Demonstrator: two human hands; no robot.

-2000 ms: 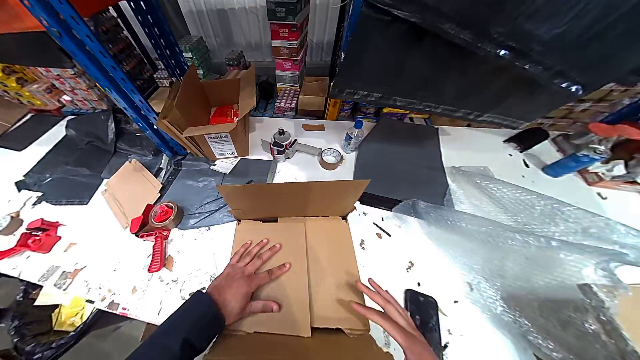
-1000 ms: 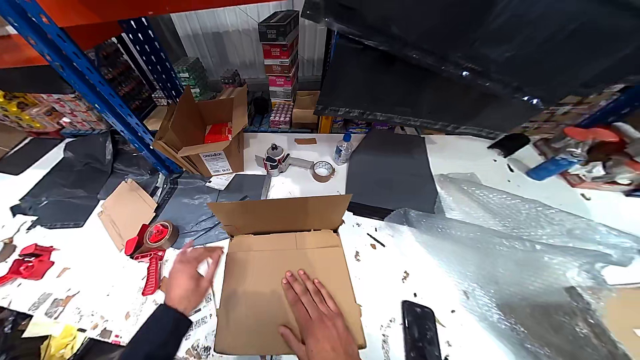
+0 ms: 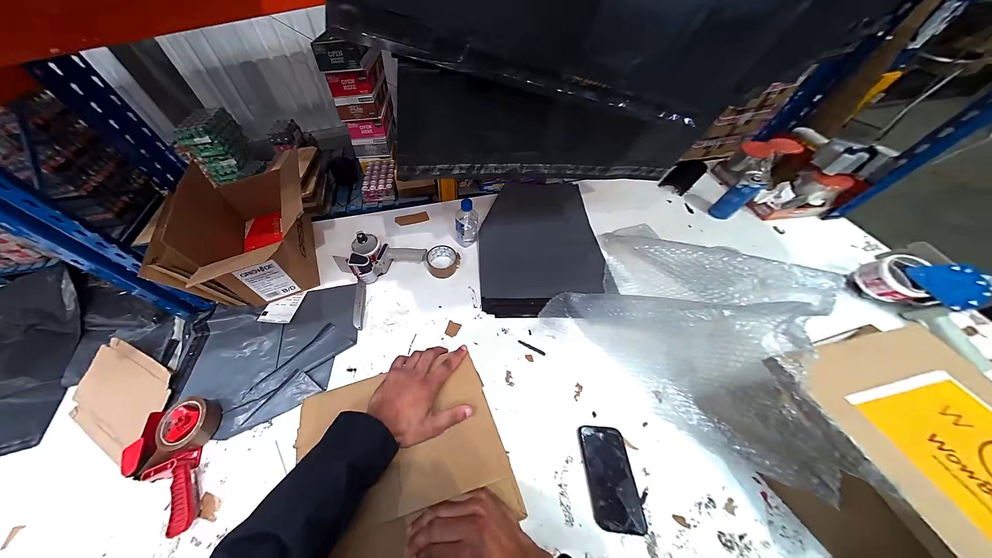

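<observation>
A brown cardboard box (image 3: 465,415) lies in front of me on the white table, its top flaps folded down. My left hand (image 3: 422,395) rests on its far part, palm down with fingers spread. Near the box's close edge, my right hand (image 3: 473,527) presses on the cardboard with its fingers bent; the bottom frame edge cuts it off. A black smartphone (image 3: 612,480) lies right of the box. To the left is a red tape dispenser (image 3: 182,484) with a roll of brown tape.
Behind stand an open cardboard box (image 3: 256,263), a second tape dispenser (image 3: 407,254), a water bottle (image 3: 466,223) and a stack of dark grey mailing bags (image 3: 539,240). Bubble wrap (image 3: 697,333) spreads to the right, beside a cardboard piece with a yellow sheet (image 3: 930,442).
The far flap that stood upright is now down. My left hand has come from beside the box onto its far part; my right hand is nearer the close edge.
</observation>
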